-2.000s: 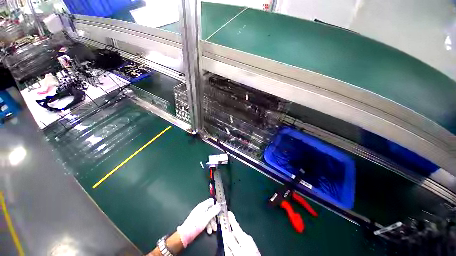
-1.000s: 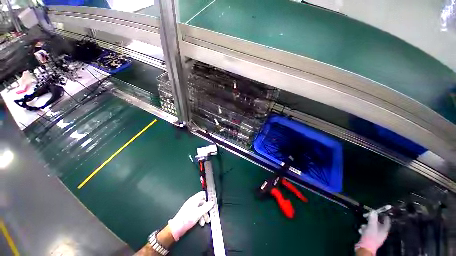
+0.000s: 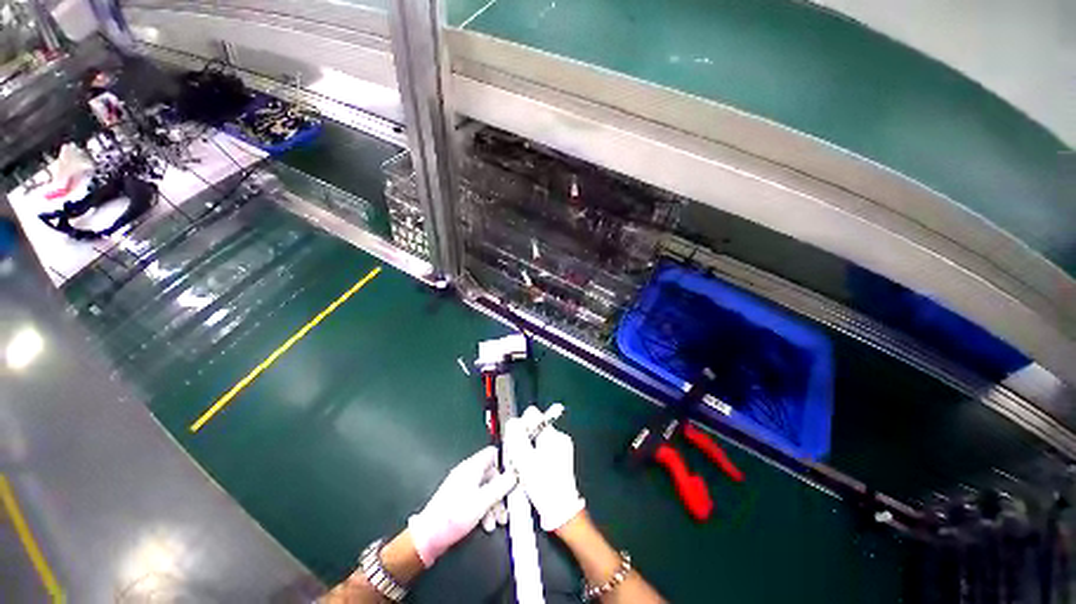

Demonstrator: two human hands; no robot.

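A wire harness with a white connector housing (image 3: 503, 350) and a red section (image 3: 491, 399) lies on the green mat alongside a steel ruler (image 3: 526, 555). My gloved left hand (image 3: 460, 505) grips the harness and the ruler's left edge, its fingers partly hiding the cable. My gloved right hand (image 3: 546, 474) is over the ruler with a slim white stick-like item (image 3: 544, 419), possibly a marker, between the fingers. Its tip points up and right. The harness below my hands is mostly hidden.
A cable tie gun (image 3: 687, 463) with red handles lies right of my hands. Behind it is a blue bin (image 3: 814, 407) of black ties. Bagged harnesses (image 3: 555, 236) stand behind the upright post (image 3: 427, 142); more dark bundles (image 3: 991, 549) are at the lower right. Clear plastic (image 3: 195, 289) covers the left bench.
My right hand has come back from the dark bundles at the right, bringing the white stick-like item to the ruler. My left hand stays on the harness. The view has shifted slightly.
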